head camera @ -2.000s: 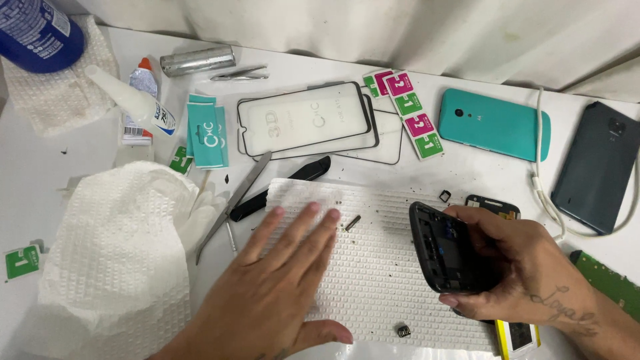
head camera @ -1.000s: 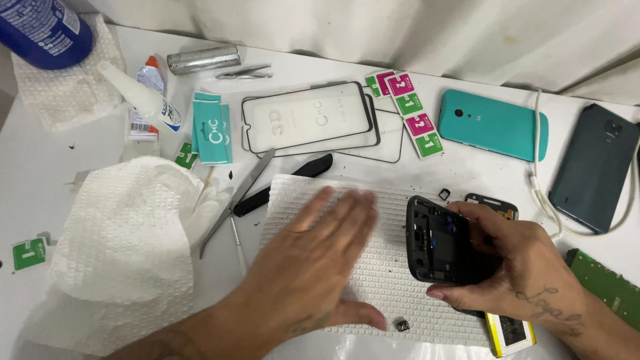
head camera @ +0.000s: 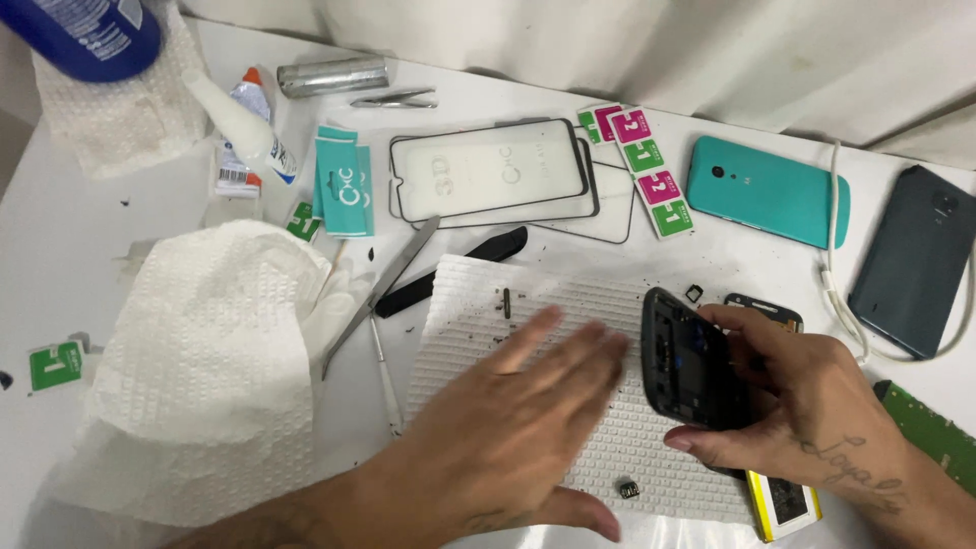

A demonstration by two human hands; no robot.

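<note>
My right hand (head camera: 793,396) grips a black phone frame (head camera: 690,366), tilted on edge above the textured white paper towel (head camera: 473,305). My left hand (head camera: 511,412), fingers apart and slightly blurred, holds nothing and hovers over or rests on the towel, left of the frame; contact cannot be told. Dark crumbs and a small metal pin (head camera: 507,303) lie on the towel. A small electronic part (head camera: 628,489) sits near its lower edge. Partly behind my right hand are a phone display part (head camera: 762,306) and a yellow-edged battery (head camera: 785,507).
Scissors or tweezers (head camera: 381,297), a black-handled tool (head camera: 457,278) and a thin white tool (head camera: 387,381) lie left of the towel. Glass screen protectors (head camera: 488,171) lie behind. A teal phone (head camera: 762,191), a dark phone (head camera: 919,263), a white cable (head camera: 833,206) and a green circuit board (head camera: 934,442) are at right.
My left hand has moved right across the towel towards the phone frame, uncovering more of the towel's left part. My right hand still holds the frame, at a somewhat different tilt.
</note>
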